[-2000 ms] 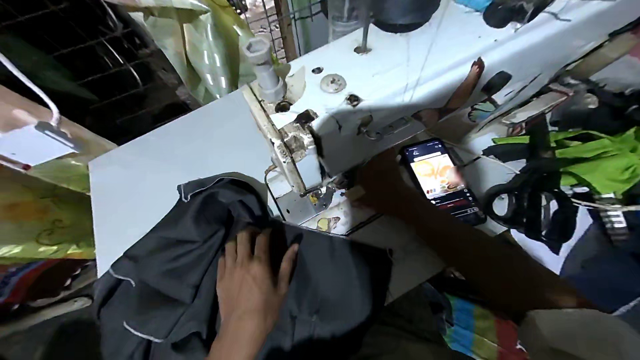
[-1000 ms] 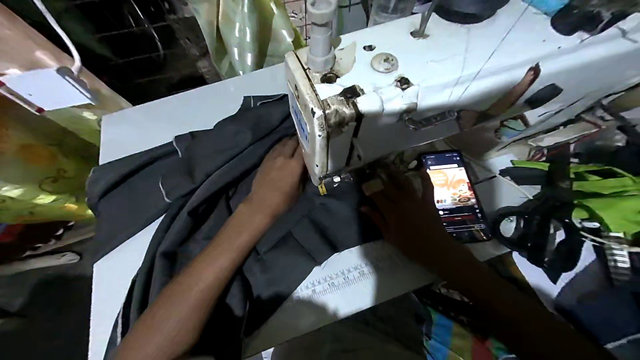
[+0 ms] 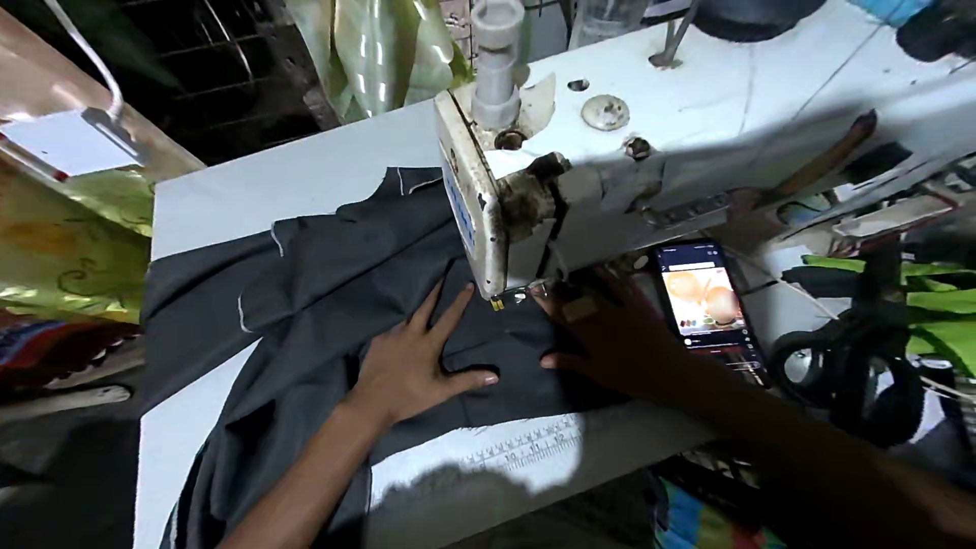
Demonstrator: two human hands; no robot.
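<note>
Dark grey fabric with pale stitched edges is spread over the white table and passes under the head of a white sewing machine. My left hand lies flat on the fabric, fingers spread, just left of the needle area. On the other side of it my right hand presses on the fabric in shadow, thumb and fingers apart. The needle and presser foot are mostly hidden by the machine's head and my right hand.
A lit smartphone lies right of my right hand, with black-handled scissors beyond it. Bright green cloth is at the far right. Ruler markings run along the table's front. A white box with a cable stands at the left.
The fabric has shifted up and now lies farther beneath and behind the machine's head. My left hand moved up to the needle area, then back slightly with its fingers spread.
</note>
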